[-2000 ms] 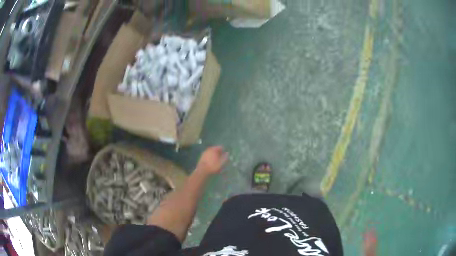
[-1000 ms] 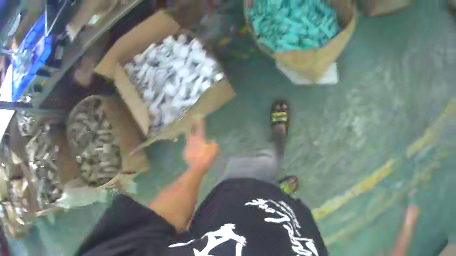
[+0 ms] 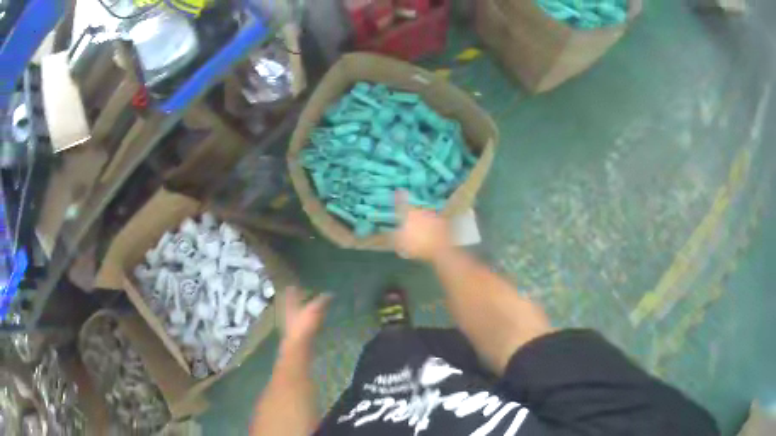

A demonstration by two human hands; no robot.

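A round-sided brown carton (image 3: 306, 192) full of teal plastic housings (image 3: 387, 153) stands in front of me. My right hand (image 3: 419, 228) is at its near rim, over the edge of the teal pieces; its fingers are blurred, and I cannot tell whether it grips the rim or a piece. My left hand (image 3: 302, 315) is beside the right side of an open square carton (image 3: 153, 328) heaped with white plastic housings (image 3: 204, 285). Its fingers are apart and it holds nothing.
A carton of beige-grey parts (image 3: 123, 375) stands at the lower left. Another brown carton (image 3: 544, 51) with teal parts is at the top right, beside a red container (image 3: 398, 30). A bench with a blue-edged tray (image 3: 217, 64) runs along the left. My sandalled foot (image 3: 392, 308) is on the green floor.
The view has moved forward: the white-housing carton now sits lower left and the teal carton is nearer. My right hand has come from the lower right edge to the teal carton's rim.
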